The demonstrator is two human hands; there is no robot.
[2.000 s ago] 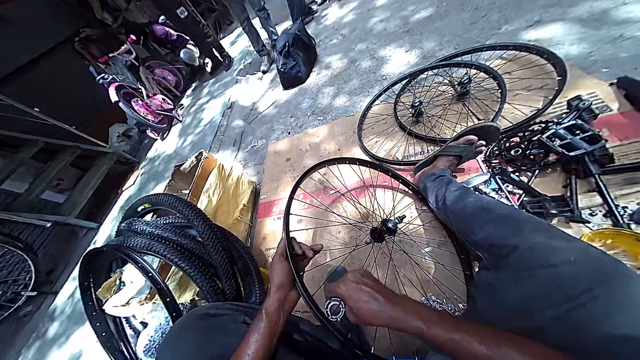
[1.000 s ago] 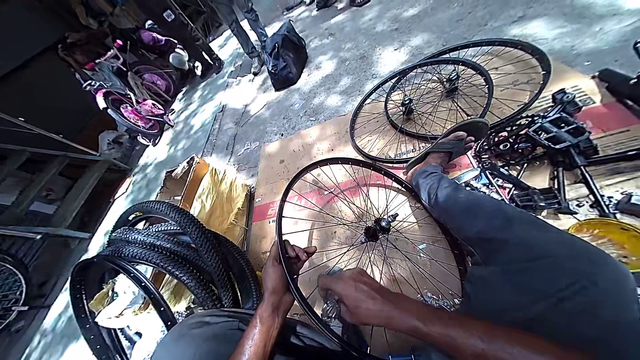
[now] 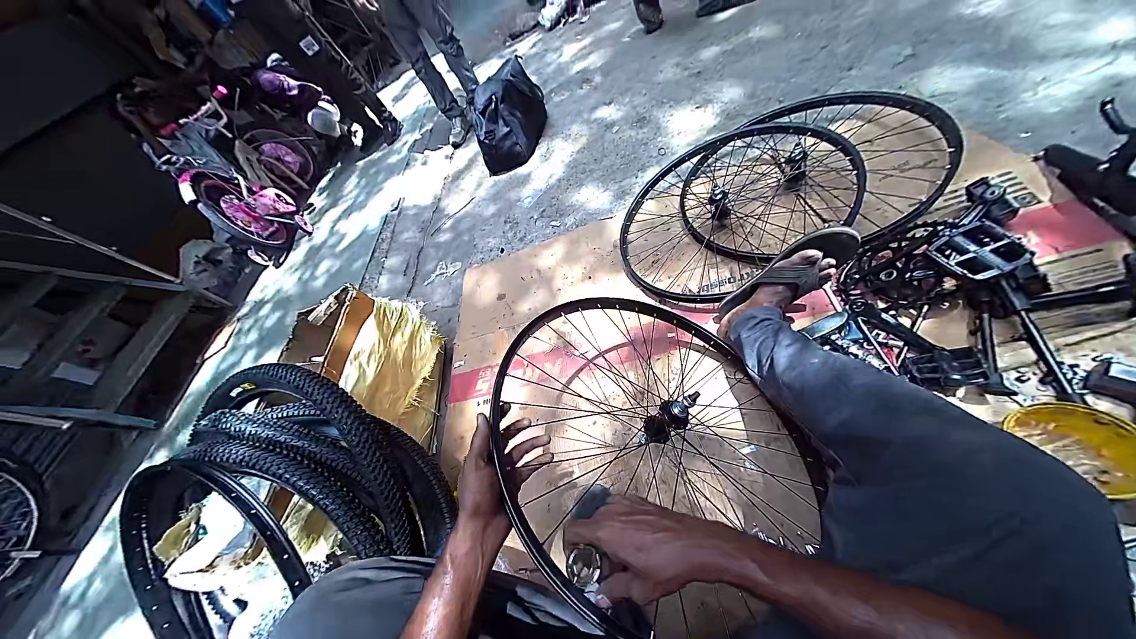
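Observation:
A spoked bicycle wheel (image 3: 572, 324) without a tyre stands tilted between my legs, its black hub (image 3: 667, 421) facing up. At its left side my left hand (image 3: 499, 470) is around the rim, fingers spread over the spokes. My right hand (image 3: 635, 543) is closed around a small tool (image 3: 586, 561) with a round metal part, near the lower rim. The tool's kind is unclear, as my fingers cover much of it. Under the wheel lies flattened cardboard (image 3: 524, 275).
Knobby tyres (image 3: 311, 461) and a bare rim (image 3: 142, 568) lie at left. More wheels (image 3: 954, 142) lie beyond my sandalled foot. Bicycle parts with a pedal (image 3: 981, 248) and a yellow basin (image 3: 1074, 444) are at right. A person stands beside a black bag (image 3: 508, 115).
The fingers of my left hand have opened and spread at the rim. My right hand stays near the lower rim with the tool.

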